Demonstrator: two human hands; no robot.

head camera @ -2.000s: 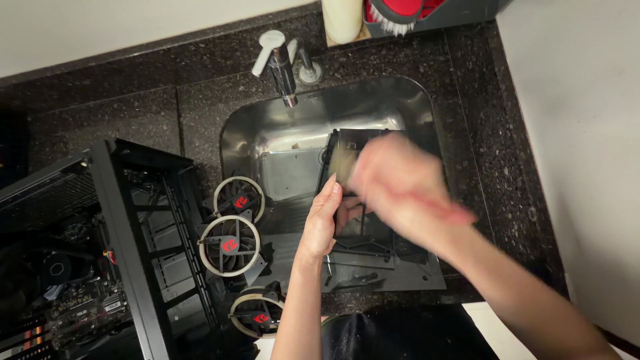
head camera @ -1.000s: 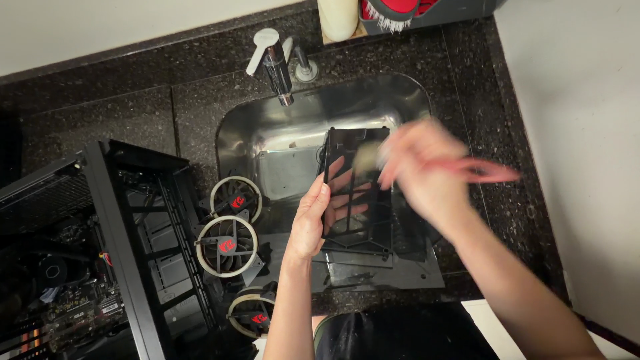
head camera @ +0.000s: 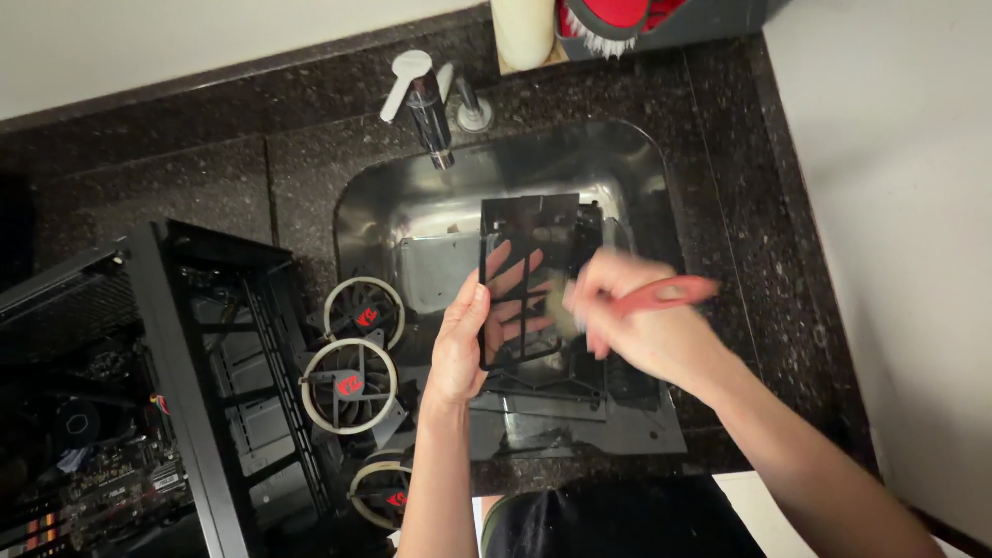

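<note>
My left hand (head camera: 465, 333) grips the left edge of a black framed panel (head camera: 530, 221) with see-through openings, held over the sink; its fingers show behind the panel. My right hand (head camera: 632, 310), blurred, holds a brush by its red handle (head camera: 674, 291), and the pale bristles (head camera: 564, 308) are at the panel's right side. Beneath lie other dark computer case parts and a grey metal panel (head camera: 651, 442) across the sink's front edge. Whether the bristles touch the panel is too blurred to tell.
A stainless steel sink (head camera: 372, 201) has a chrome faucet (head camera: 430, 120) behind it. Left of it stand several case fans (head camera: 349, 385) and an opened computer case (head camera: 178, 372). A red scrub brush (head camera: 612, 19) and a pale bottle (head camera: 524, 35) are at the back.
The panel in my left hand now sits more upright and shows its front more squarely than two seconds ago. My right hand has moved about with the brush, whose handle points right.
</note>
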